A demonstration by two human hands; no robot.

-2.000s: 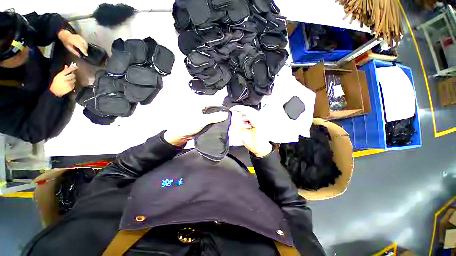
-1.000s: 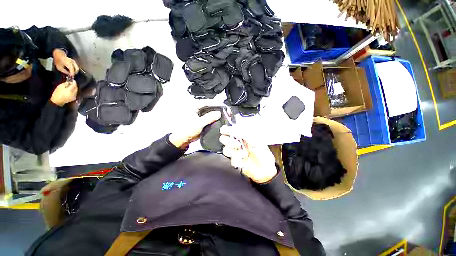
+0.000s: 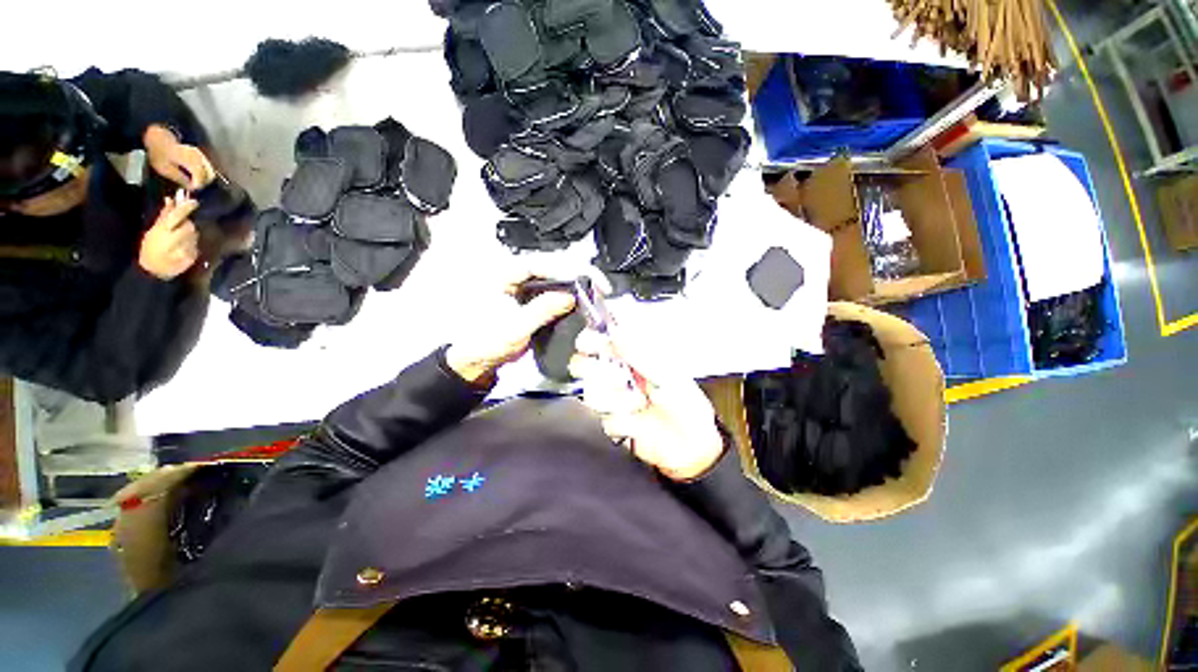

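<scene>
My left hand (image 3: pixel 497 341) holds a small black fabric pouch (image 3: pixel 558 348) over the near table edge. My right hand (image 3: pixel 657 410) is closed around a small tool, likely thread snips (image 3: pixel 591 307), with a bit of red between the fingers. The tool's pale blades are at the pouch's upper right edge; whether they touch it cannot be told. A large pile of black pouches with pale edge lines (image 3: pixel 604 131) lies just beyond my hands. A smaller pouch pile (image 3: pixel 335 236) lies to the left. A single flat dark piece (image 3: pixel 775 278) lies on white at the right.
A coworker's hands (image 3: pixel 171 243) are at the left side of the white table (image 3: pixel 394 361). A carton of black pieces (image 3: pixel 930 427), an open carton with clear packets (image 3: pixel 966 230) and blue crates (image 3: pixel 1114 315) stand at right. Tan strips (image 3: pixel 985 46) lie far right; a fuzzy black clump (image 3: pixel 296 66) lies far left.
The right hand has come lower and turned, and the tool now shows at the pouch's edge. The pouch sits higher and more hidden by the hands. The coworker's hands have shifted.
</scene>
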